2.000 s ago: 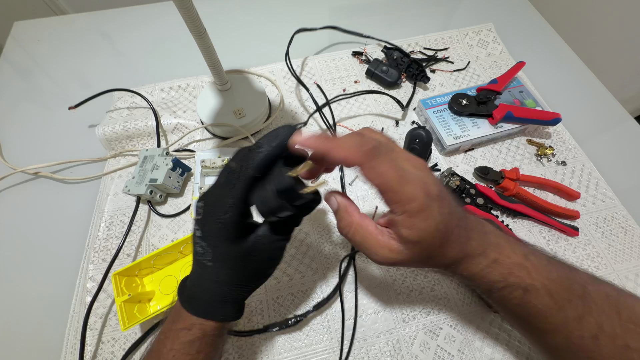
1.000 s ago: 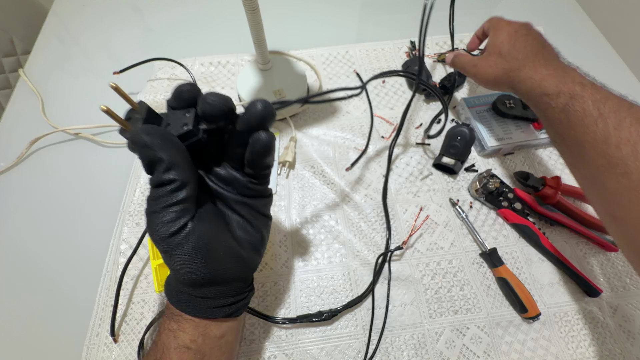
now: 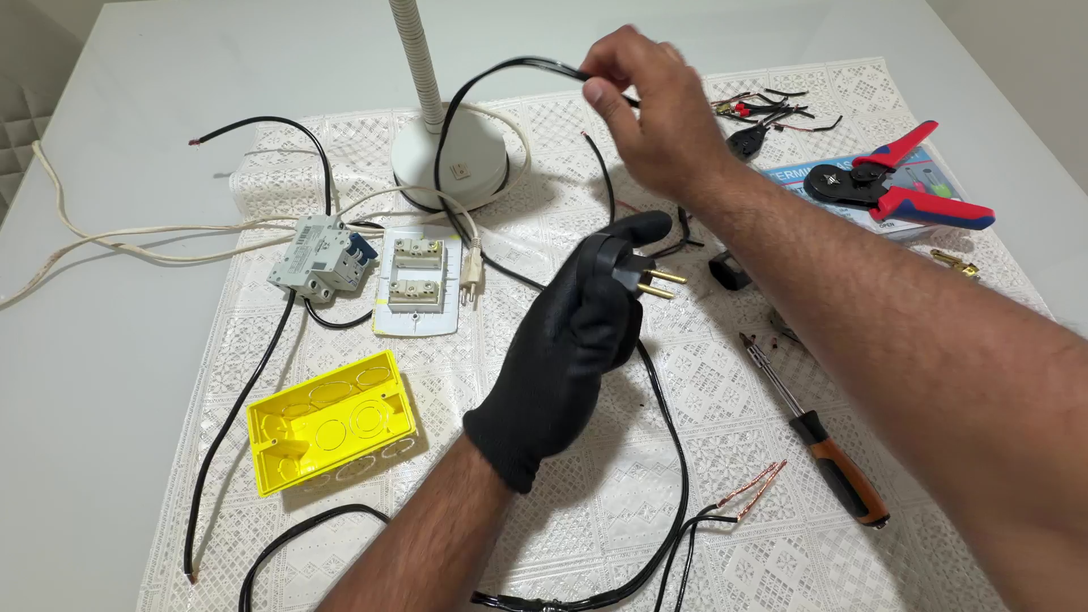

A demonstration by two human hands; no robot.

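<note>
My left hand (image 3: 569, 348), in a black glove, is closed around a black two-pin plug (image 3: 633, 276) with its brass pins pointing right. Above it, my bare right hand (image 3: 650, 106) pinches a black cable (image 3: 527, 64) that arches left past the lamp and down behind the glove. Left of my gloved hand lie a white socket plate (image 3: 416, 314) with two modules, a white plug (image 3: 472, 268) and a grey circuit breaker (image 3: 319, 259) with black wires. A screwdriver (image 3: 816, 433) rests below my right forearm. Bare copper strands (image 3: 761, 489) end a black cable at the lower right.
A yellow electrical box (image 3: 331, 425) sits at lower left. The white lamp base (image 3: 450, 161) stands at the back. Red-handled crimping pliers (image 3: 892, 187) lie on a terminal box (image 3: 926, 217) at right, near brass pieces (image 3: 956, 263) and wire scraps (image 3: 765, 110). A lace cloth (image 3: 595, 518) covers part of the white table.
One second ago my right hand was at the small black parts at the back right; now it holds the cable farther left. The plug's pins, which pointed left, now point right.
</note>
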